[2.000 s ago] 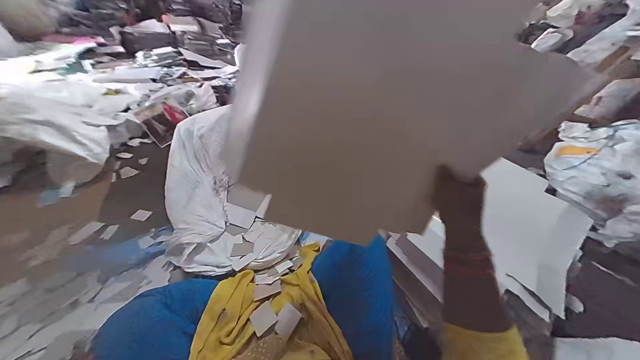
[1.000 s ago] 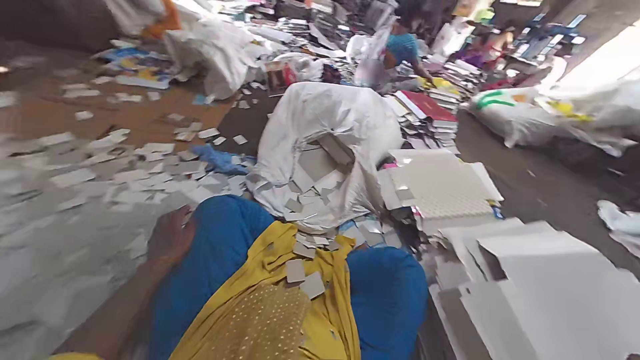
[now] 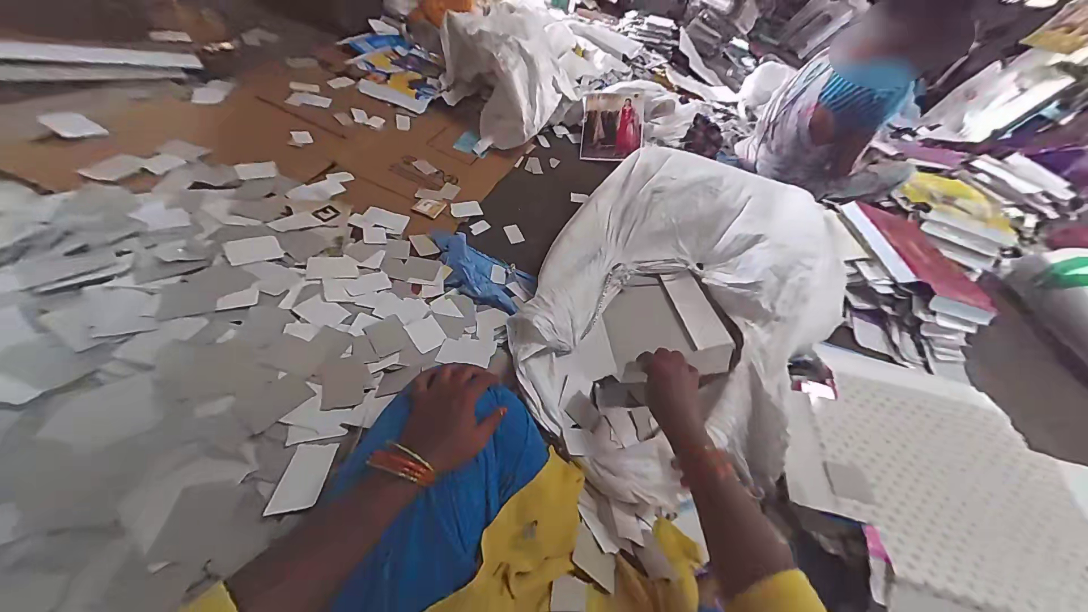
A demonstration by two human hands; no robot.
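My left hand (image 3: 450, 416) rests with fingers apart on my knee in blue cloth (image 3: 382, 527), holding nothing. My right hand (image 3: 673, 378) reaches into the mouth of a white woven sack (image 3: 705, 204), its fingertips at the edge of a grey board piece (image 3: 642, 323); whether it grips the board is hard to see. A pale board strip (image 3: 699, 310) lies beside that board in the sack. Small card pieces lie below my right hand and on the yellow cloth (image 3: 527, 535) in my lap.
Loose grey and white card pieces (image 3: 331, 268) cover the floor at left. A blue plastic bag (image 3: 476, 268) lies beside the sack. At right are stacked books (image 3: 918, 255) and a dotted white sheet (image 3: 935, 476). Another person (image 3: 858, 110) is beyond the sack.
The large board held up two seconds ago is out of my right hand, which is now inside the sack. My left hand has come onto my knee. The view has swung left.
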